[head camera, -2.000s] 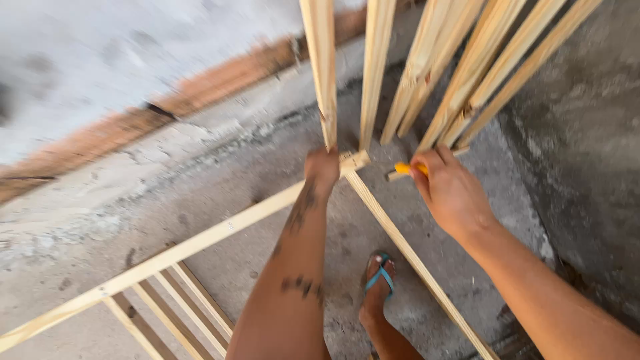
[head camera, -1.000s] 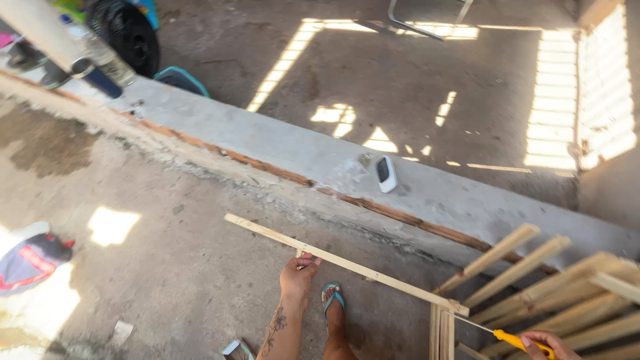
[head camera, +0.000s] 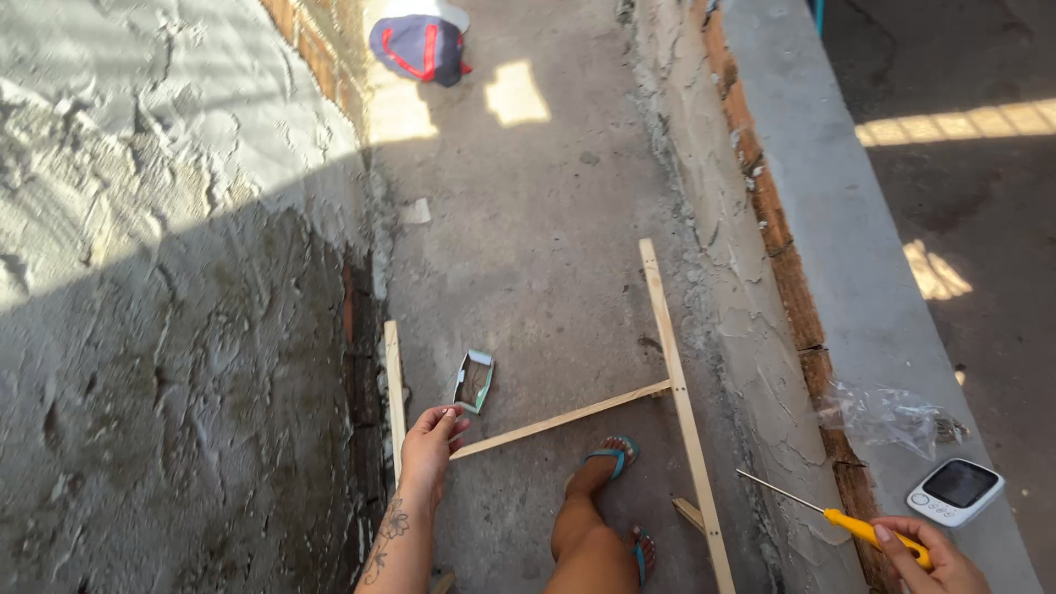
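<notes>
My right hand (head camera: 932, 557) grips the yellow handle of a screwdriver (head camera: 874, 532), its thin shaft pointing up and left over the foot of the low wall. My left hand (head camera: 436, 441) is raised above the wooden frame, thumb and fingertips pinched together; whether something small is between them I cannot tell. Below the hands lie a long wooden slat (head camera: 685, 412) on the right, a crosspiece (head camera: 569, 419) meeting it, and another slat (head camera: 394, 379) along the left wall. A small open cardboard box (head camera: 474, 381) lies on the floor just beyond my left hand.
A rough plastered wall (head camera: 206, 371) rises at left. On the low wall's ledge (head camera: 874, 330) at right are a clear plastic bag (head camera: 887, 412) and a white handheld device with a screen (head camera: 955, 492). A blue and red cloth item (head camera: 421, 48) lies at the far end. My sandalled feet stand by the crosspiece.
The view has swung strongly to the left. My left hand has left the wooden slat it was at. The screwdriver, earlier at the slat's end, is now away from the wood, still in my right hand.
</notes>
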